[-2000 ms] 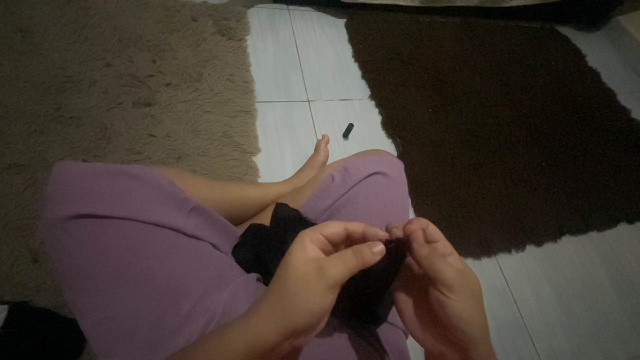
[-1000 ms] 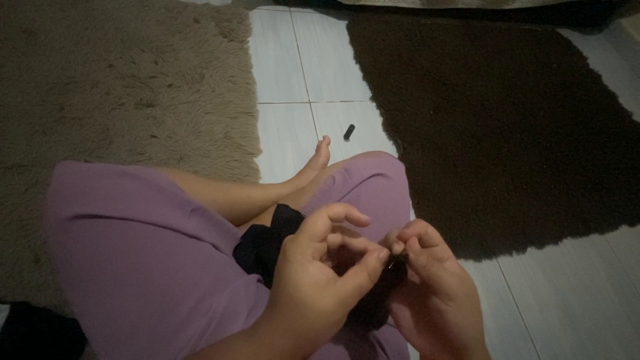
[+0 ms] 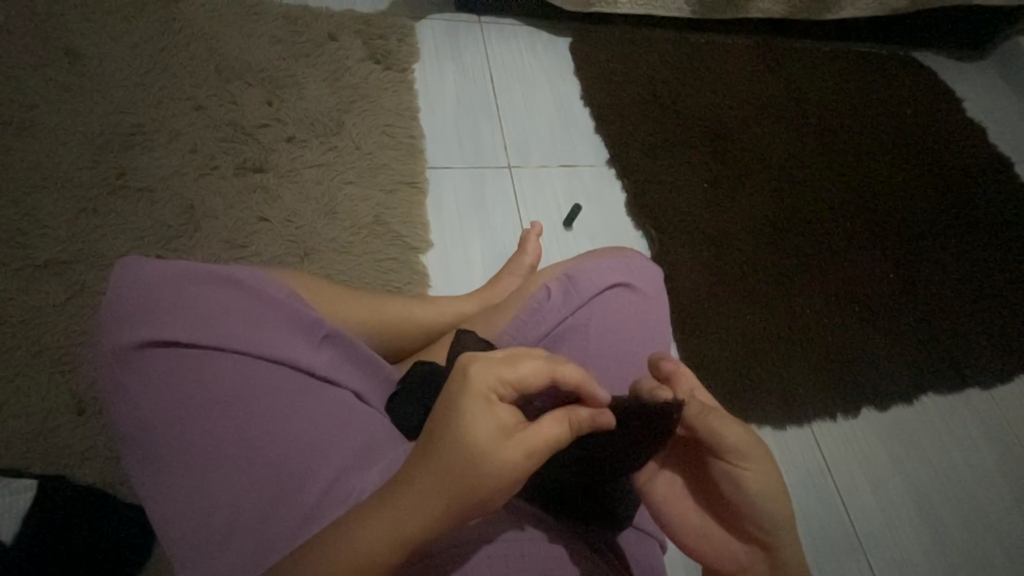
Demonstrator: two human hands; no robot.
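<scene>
A piece of black fabric [image 3: 592, 480] lies over my lap, its upper edge raised between my two hands. My left hand [image 3: 504, 432] pinches that edge between thumb and fingertips. At the fabric's right corner, my right hand [image 3: 712, 464] grips it with thumb and forefinger, palm turned inward. More black cloth [image 3: 416, 392] is bunched to the left of my left hand, partly hidden behind it. Whether a needle or thread is between my fingers cannot be told.
My crossed legs in purple clothing [image 3: 240, 384] fill the lower middle. A small dark cylinder [image 3: 572, 216] lies on the white floor tiles [image 3: 464, 104], between a beige shaggy rug [image 3: 200, 144] and a dark brown one [image 3: 800, 216]. Black-and-white cloth [image 3: 80, 520] lies at the lower left.
My hands have moved slightly apart, and a stretch of the fabric's edge now shows between them. My left fingers, spread one second ago, have closed onto the edge.
</scene>
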